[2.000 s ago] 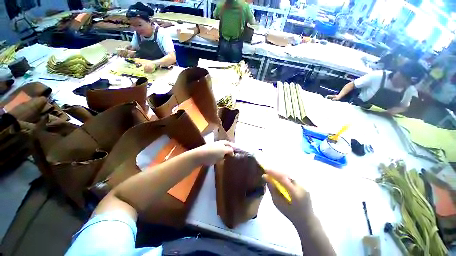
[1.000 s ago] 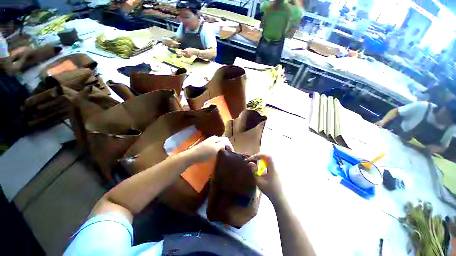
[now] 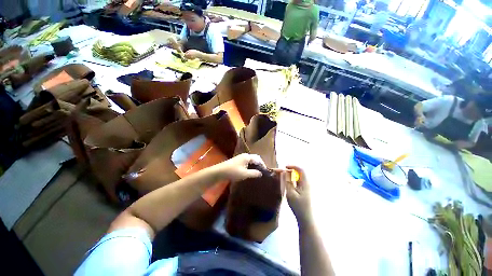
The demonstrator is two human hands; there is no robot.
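Note:
A brown bag body [image 3: 252, 207] stands upright at the table's front edge. My left hand [image 3: 247, 166] grips its top edge at the upper left. My right hand [image 3: 295, 186] is at its upper right corner, with the yellow handle of the glue brush [image 3: 294, 176] in the fingers. The brush tip is hidden or too blurred to see. The fingertips of both hands are close together along the rim. Another open bag body with an orange piece [image 3: 195, 160] and a white slip stands just left, partly behind my left forearm.
More brown bag bodies [image 3: 110, 129] crowd the left. A blue tray [image 3: 357, 166] with a white glue pot [image 3: 388, 177] stands right, near a small black object [image 3: 418, 179]. Olive folded panels [image 3: 346, 118] lie behind, yellow-green strips [image 3: 458, 237] at far right. Several people work at the benches beyond.
The view has swung right, then slightly back. My right hand has moved from beside the bag to its top corner, and the brush handle now shows only as a short yellow end.

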